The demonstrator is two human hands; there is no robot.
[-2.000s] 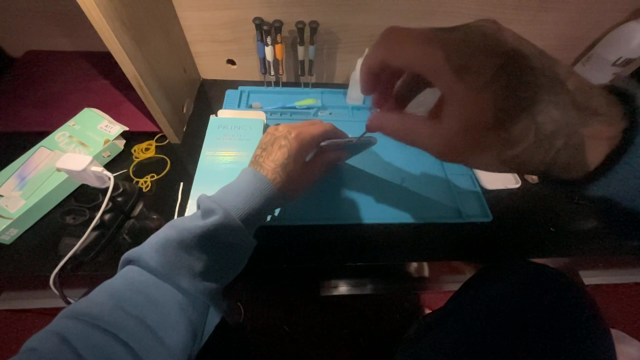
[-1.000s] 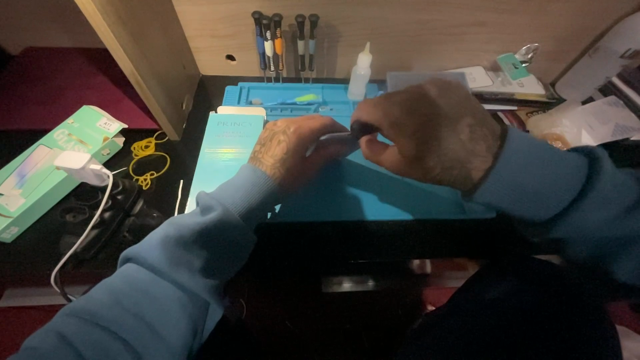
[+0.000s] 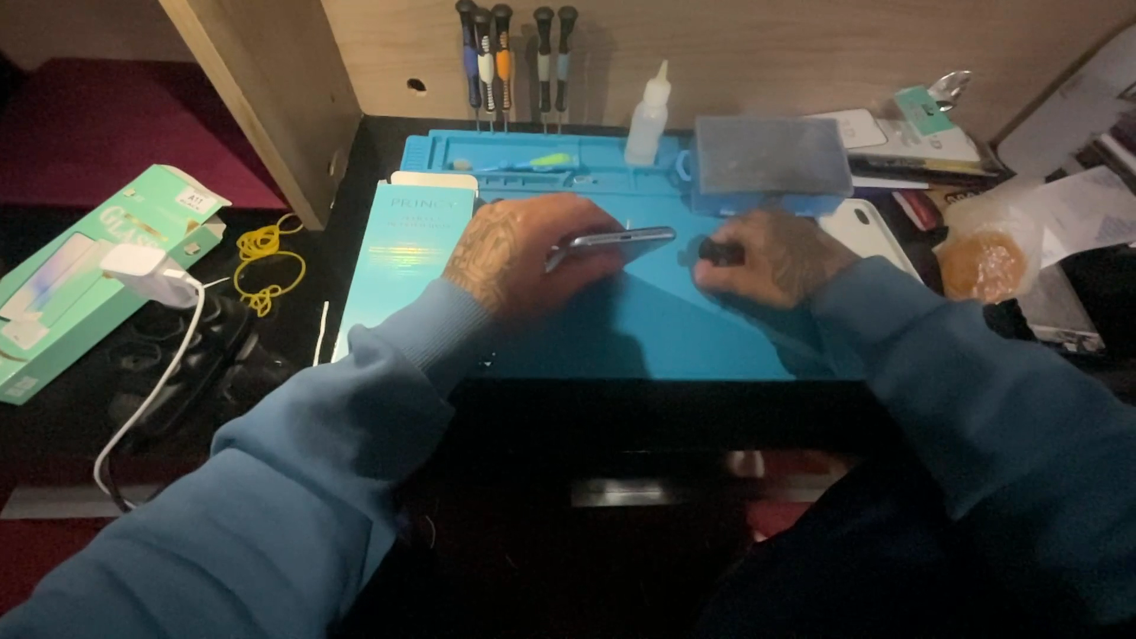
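Observation:
Held above the blue work mat (image 3: 568,342) is a smartphone (image 3: 621,237), tilted so that its edge faces me. My left hand (image 3: 532,253) is shut on it at the left end. My right hand (image 3: 768,257) is over the right part of the mat, with a small dark object (image 3: 721,252) between thumb and fingers; what it is I cannot tell. A gap separates the phone from my right hand. Just behind my right hand sits a translucent plastic case (image 3: 772,160), and a white dropper bottle (image 3: 649,120) stands at the back of the mat.
Several screwdrivers (image 3: 504,53) stand against the wooden back panel. A turquoise box (image 3: 399,240) lies left of my left hand. Farther left are a green box (image 3: 98,257), a white charger plug (image 3: 151,273) with cable and a yellow cord (image 3: 271,266). A white phone cover (image 3: 874,235) lies at right.
My right hand has moved away from the phone to the right, taking the dark object. My left hand still holds the phone. The case behind my right hand shows more fully.

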